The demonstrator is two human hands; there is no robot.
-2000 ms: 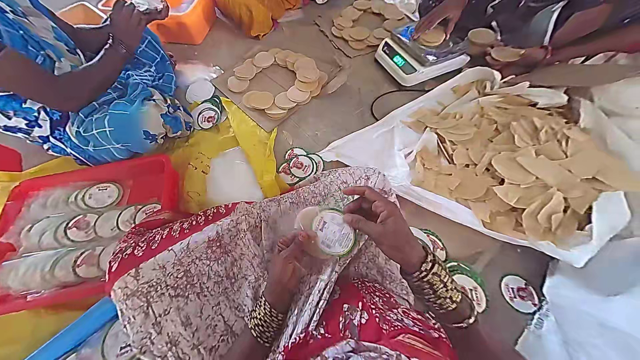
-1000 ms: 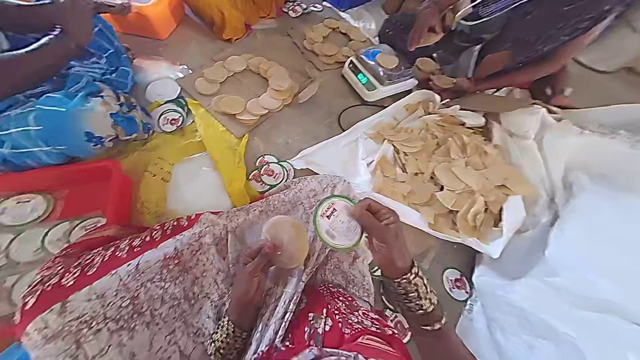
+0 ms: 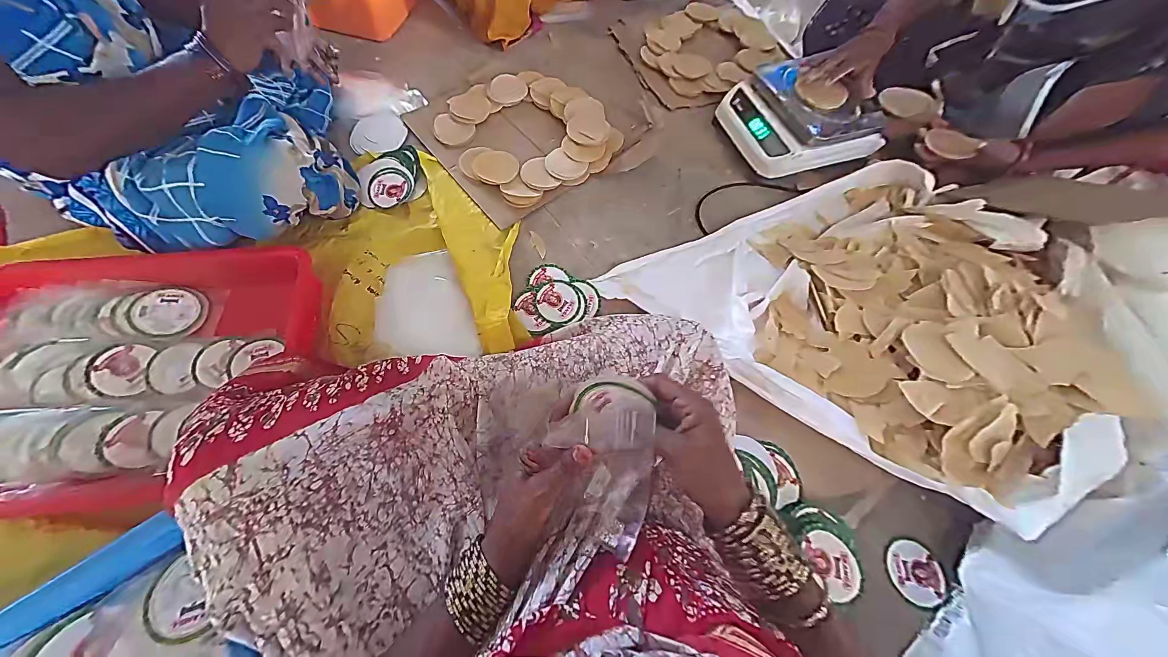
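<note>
Over my lap, my left hand (image 3: pixel 552 484) grips a clear plastic bag (image 3: pixel 620 465). My right hand (image 3: pixel 689 438) holds a round printed label (image 3: pixel 613 398) with a green rim at the bag's upper end; the plastic covers part of it. Whether a pale disc lies behind the label is hidden. Loose round labels (image 3: pixel 826 552) lie on the floor by my right forearm, and a small pile of labels (image 3: pixel 558 301) sits beyond my knee. At the left, a red tray (image 3: pixel 310 301) holds rows of bagged discs with labels.
A white sheet (image 3: pixel 675 265) heaped with thin tan discs (image 3: pixel 940 347) spreads at right. Behind it, a co-worker's hand touches discs on a digital scale (image 3: pixel 776 119). Cardboard (image 3: pixel 438 114) bears a ring of discs. A yellow plastic sheet (image 3: pixel 502 246) and another person are at left.
The label, held apart from the tan disc in my other hand one second ago, is now at the clear bag, and my hands are closer together. The view has shifted.
</note>
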